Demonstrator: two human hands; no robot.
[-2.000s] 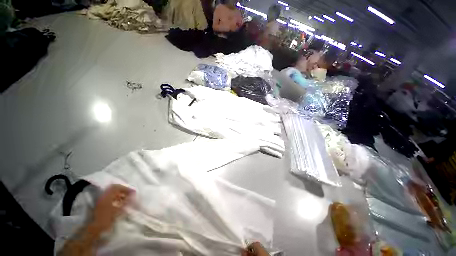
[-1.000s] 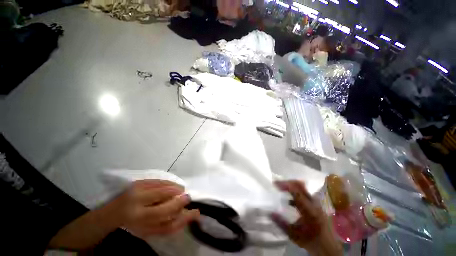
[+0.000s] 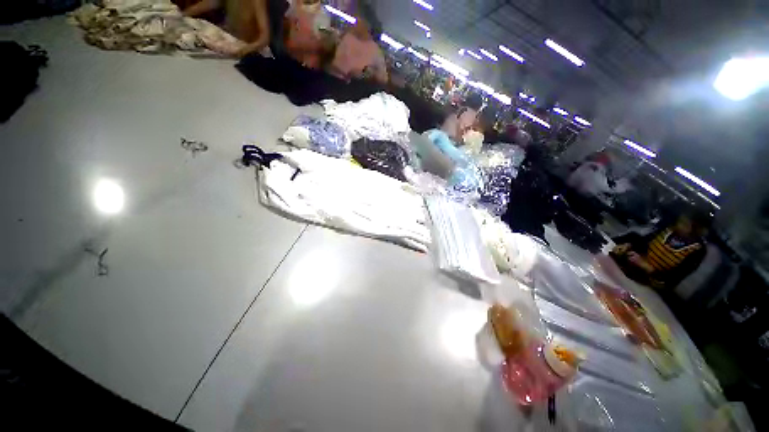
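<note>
Neither of my hands is in the picture. The white shirt I held earlier is not in view. Nearest in front of me is the glossy white table (image 3: 253,295) with a dark seam line across it. Several white shirts (image 3: 337,196) lie in a pile farther up the table, with black hanger hooks (image 3: 257,155) at their left end. A stack of clear garment bags (image 3: 459,240) lies to the right of the shirts. A pink bottle (image 3: 527,375) with a white and orange cap lies at the lower right, beside an orange-brown lump (image 3: 506,327).
Small dark tangles (image 3: 194,146) lie on the table's left part. Bagged garments (image 3: 379,157) lie behind the shirts. More clear plastic (image 3: 590,354) covers the right side. A person in a yellow and black striped top (image 3: 674,253) is at the far right. Other people are at the back.
Both hands and the white shirt with its black hanger have gone out of view, baring the near table. The view has shifted, so the far things appear farther left.
</note>
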